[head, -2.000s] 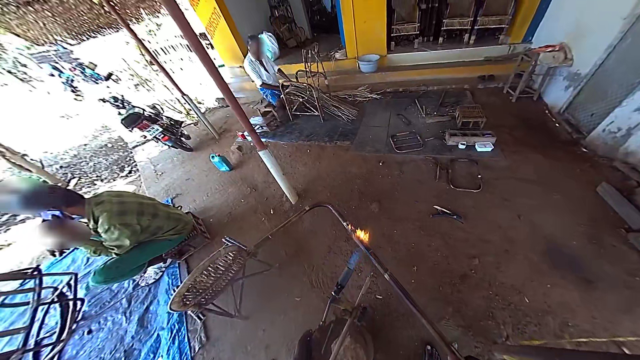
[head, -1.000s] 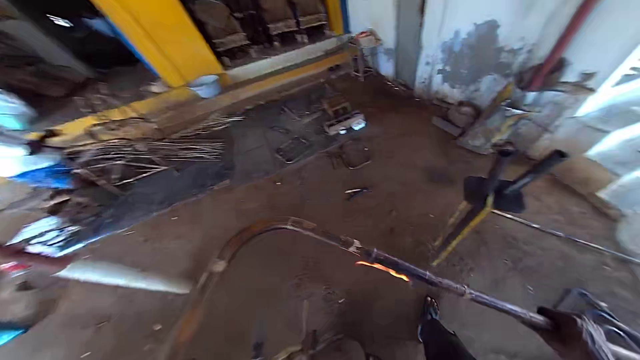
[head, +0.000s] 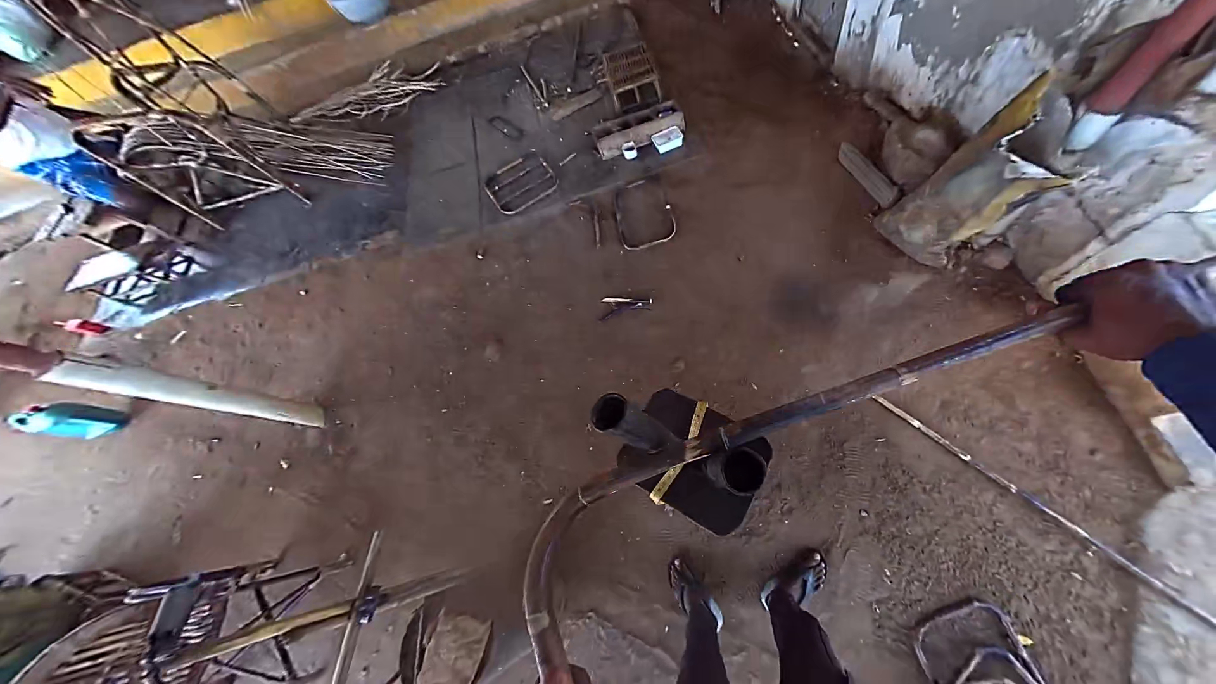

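Note:
My right hand [head: 1121,309] is closed around the straight end of a long bent cane pole [head: 807,408] at the right edge. From there the pole slopes down leftward, then curves toward the bottom centre. Its middle lies over or across a dark stand with two upright tubes [head: 698,461] and a yellow band; whether it touches is unclear. My left hand is not in view; the curved end runs out at the bottom edge. No flame shows on the pole.
My feet [head: 793,579] are just below the stand. A thin stick [head: 1007,484] lies right, a metal-looking frame [head: 978,636] lower right. A post [head: 190,389] and turquoise container [head: 71,421] are left. Pliers-like tool [head: 625,306] lies ahead; cane bundles [head: 285,147] upper left.
The view has swung down and right. The pole was over a flame before; now it is at the two-tube stand, with no flame in view.

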